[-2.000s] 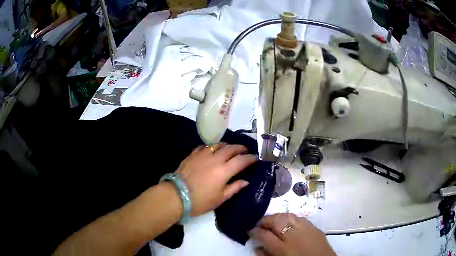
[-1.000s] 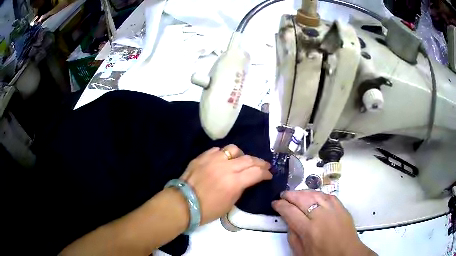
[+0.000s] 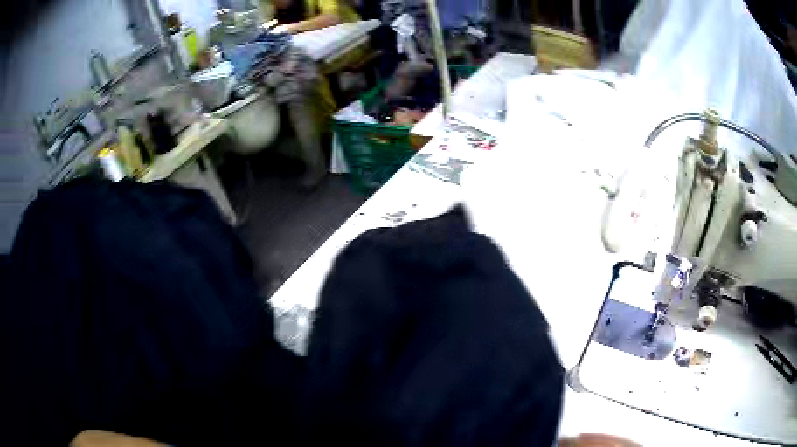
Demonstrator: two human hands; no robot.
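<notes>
A dark garment piece [image 3: 437,332] is raised in a rounded, blurred shape at bottom centre, left of the sewing machine [image 3: 708,188]. It joins a larger dark cloth heap [image 3: 140,288] at left. Only a strip of skin of my left hand or forearm [image 3: 118,439] shows at the bottom left edge, against the dark cloth. A small part of my right hand [image 3: 599,441] shows at the bottom edge, right of the garment. The fingers of both are hidden or cut off. No cloth lies under the presser foot [image 3: 655,327]; the needle plate [image 3: 625,327] is bare.
Black thread snips [image 3: 776,358] lie on the machine bed at right. The white table [image 3: 542,183] runs back from the machine. A green basket [image 3: 376,153] with cloth stands beyond its left edge. A person's yellow sleeve [image 3: 323,16] and other workstations show at back left.
The view has swung left, so the machine now stands farther right. The dark garment has left the needle area and is at centre left. Both hands have dropped mostly out of view.
</notes>
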